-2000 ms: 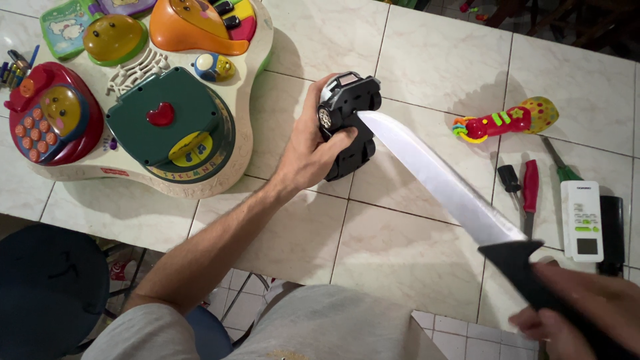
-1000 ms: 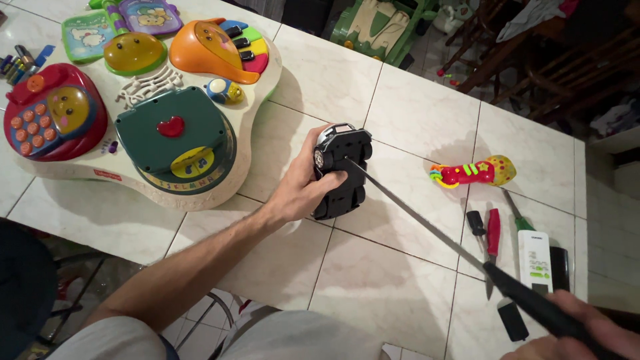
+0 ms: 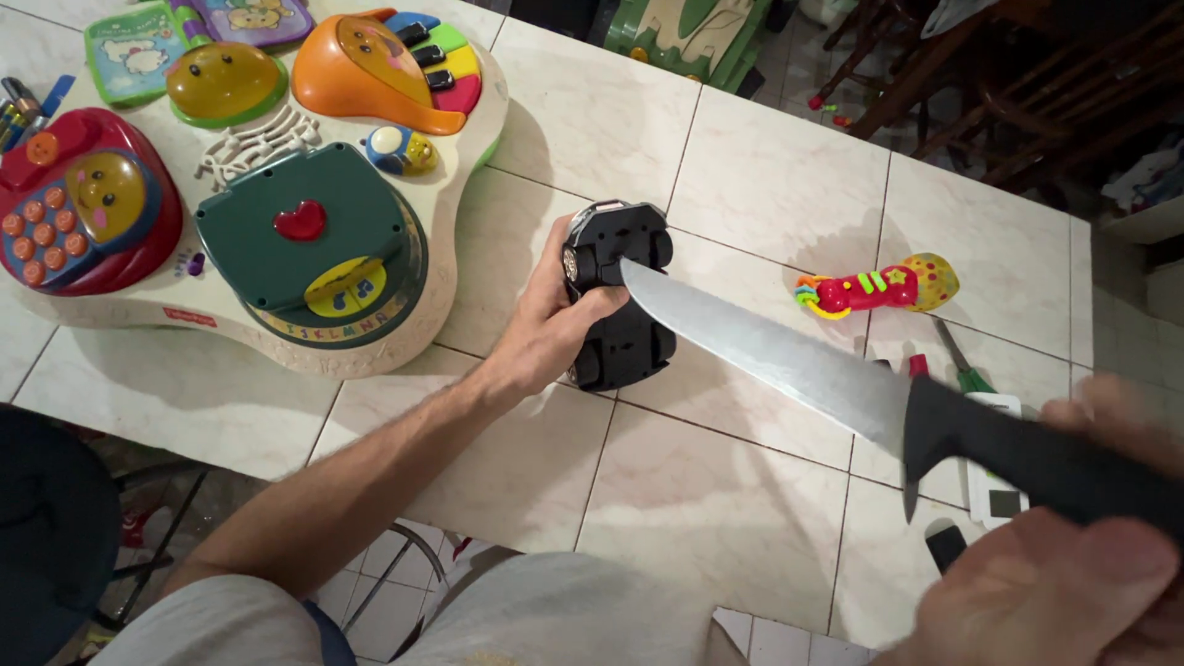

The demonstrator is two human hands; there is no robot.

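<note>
My left hand (image 3: pixel 546 324) holds a black toy car (image 3: pixel 629 342), its underside facing up toward the camera and its wheels at the sides. From the right reaches a large knife (image 3: pixel 777 361) with a broad steel blade and a black handle. The blade's tip lies at the car's underside, near the upper wheels; whether it sits in a screw hole cannot be told. Around the knife's handle is my right hand (image 3: pixel 1045 583), blurred and partly cut off by the frame's edge.
A toy activity table (image 3: pixel 407 356) fills the left of the tiled table (image 3: pixel 721 518). At right lie a red toy rattle (image 3: pixel 874 289), a green-handled tool (image 3: pixel 971 379) and a white remote-like device (image 3: pixel 980 490), partly behind the knife. A dark stool (image 3: pixel 55 527) stands at lower left.
The knife's blade has turned from edge-on to showing its broad side, its tip still at the car. My left hand keeps holding the car. The view has shifted.
</note>
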